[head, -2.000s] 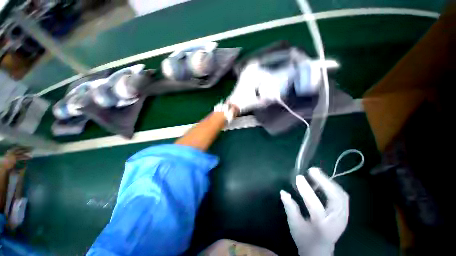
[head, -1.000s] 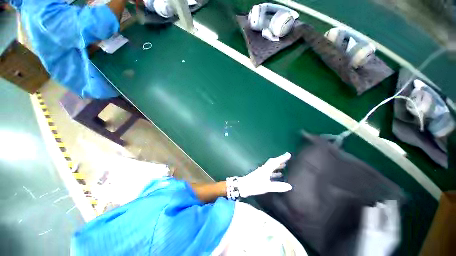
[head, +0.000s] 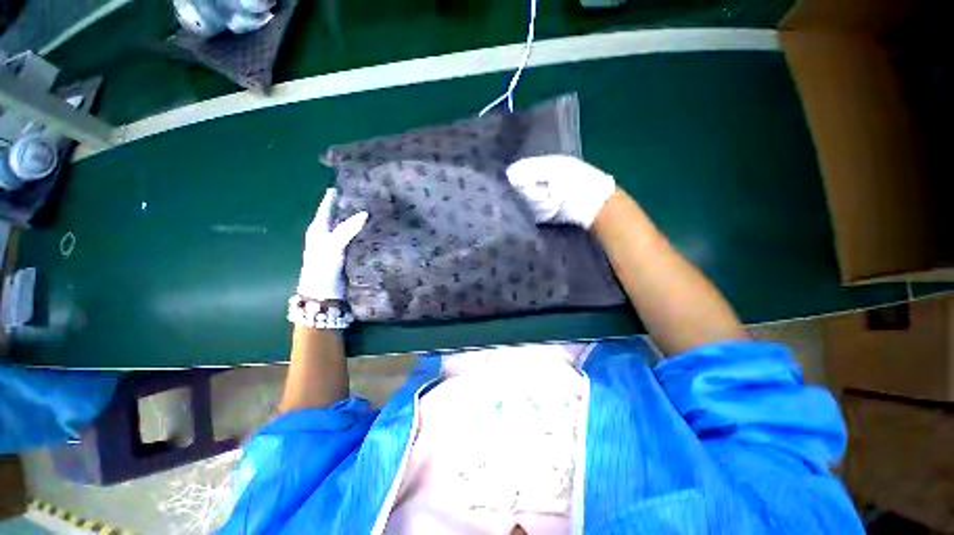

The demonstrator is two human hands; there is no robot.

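Observation:
A grey printed bag (head: 450,235) lies flat on the dark green bench in front of me, with rows of small dark marks and a plain strip at its right end. My left hand (head: 331,251), in a white glove, is at the bag's left edge, thumb over the bag and fingers apart; whether it grips is unclear. My right hand (head: 560,190), gloved, lies on the bag's right part, its fingertips partly hidden at the bag. A white cable (head: 520,65) comes from above to the bag's top edge. Whether anything is inside the bag cannot be told.
A white rail (head: 408,79) runs behind the bag. Headphones (head: 225,15) on a grey bag are at the top left, others (head: 31,159) at the far left. A large brown carton (head: 853,167) stands at the right. A small pale ring (head: 68,243) lies at left.
The view has turned back from the left. The dark bag, blurred earlier, now lies flat with its printed marks showing. My left hand is now at its left edge, my right hand on its right part.

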